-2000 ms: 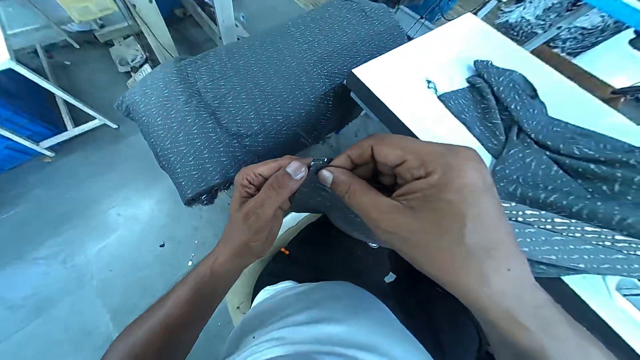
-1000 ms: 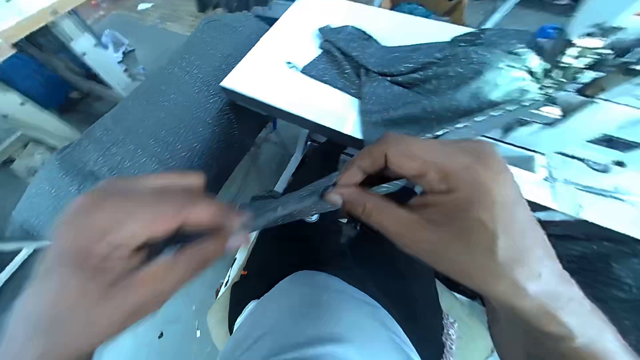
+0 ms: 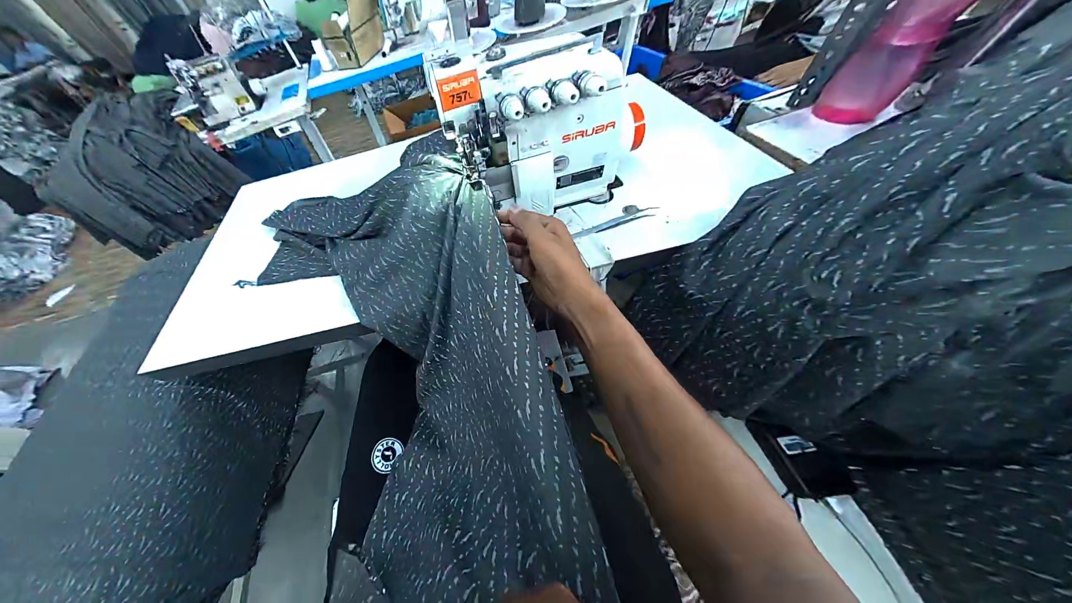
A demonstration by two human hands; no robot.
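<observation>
Dark grey fabric with white flecks (image 3: pixel 494 360) runs from the needle area of a white Siruba overlock sewing machine (image 3: pixel 536 126) down over the table's front edge and my lap. My right hand (image 3: pixel 540 251) is just in front of the machine, its curled fingers closed at the right edge of this fabric. Part of the fabric lies bunched on the white table left of the presser foot. Of my left hand (image 3: pixel 544 594) only a small sliver seems to show at the bottom edge; its fingers and anything in them are out of view.
Metal tweezers (image 3: pixel 615 221) lie on the white machine table (image 3: pixel 251 327), right of my hand. A big heap of the flecked fabric (image 3: pixel 879 293) fills the right side. More fabric (image 3: pixel 126 435) hangs at lower left. A pink bottle (image 3: pixel 879 67) stands at upper right.
My hands no longer hold the small dark strip before my lap. My right hand is now at the fabric edge by the machine; my left is almost out of view. The view has swung right.
</observation>
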